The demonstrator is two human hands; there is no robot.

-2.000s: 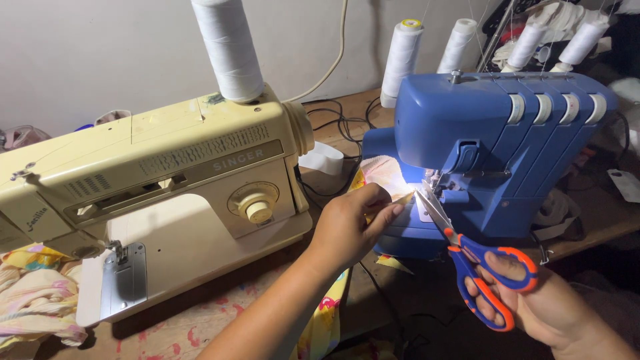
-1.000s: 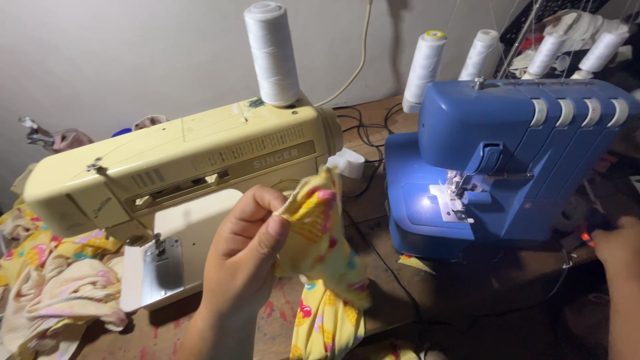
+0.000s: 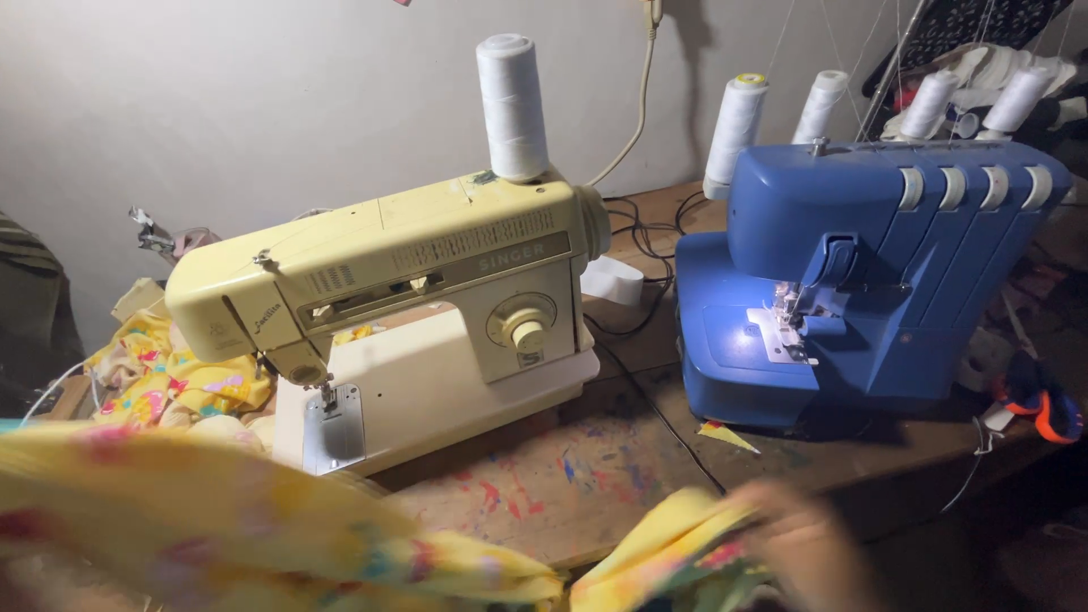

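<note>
Yellow printed fabric (image 3: 255, 518) stretches blurred across the bottom of the head view. My right hand (image 3: 799, 535), also blurred, grips its right part at the lower right. My left hand cannot be made out; the fabric covers the lower left, where only a vague skin-toned patch shows. Behind the fabric stands a cream Singer sewing machine (image 3: 425, 280) with a white thread cone (image 3: 512, 106) on top. To its right is a blue overlock machine (image 3: 892, 246), its lamp lit over the needle area. Scissors with orange and blue handles (image 3: 1041, 404) lie at the right table edge.
More yellow printed fabric (image 3: 187, 374) is heaped left of the cream machine. Several thread cones (image 3: 735, 127) stand behind the blue machine. Black cables (image 3: 646, 399) run between the machines over the paint-stained wooden table (image 3: 527, 484). A small fabric scrap (image 3: 728, 436) lies by the blue machine.
The scissors, in my right hand two seconds ago, now lie at the right. My right hand has moved onto the yellow fabric, which is spread across the bottom. My left hand has dropped from mid-view.
</note>
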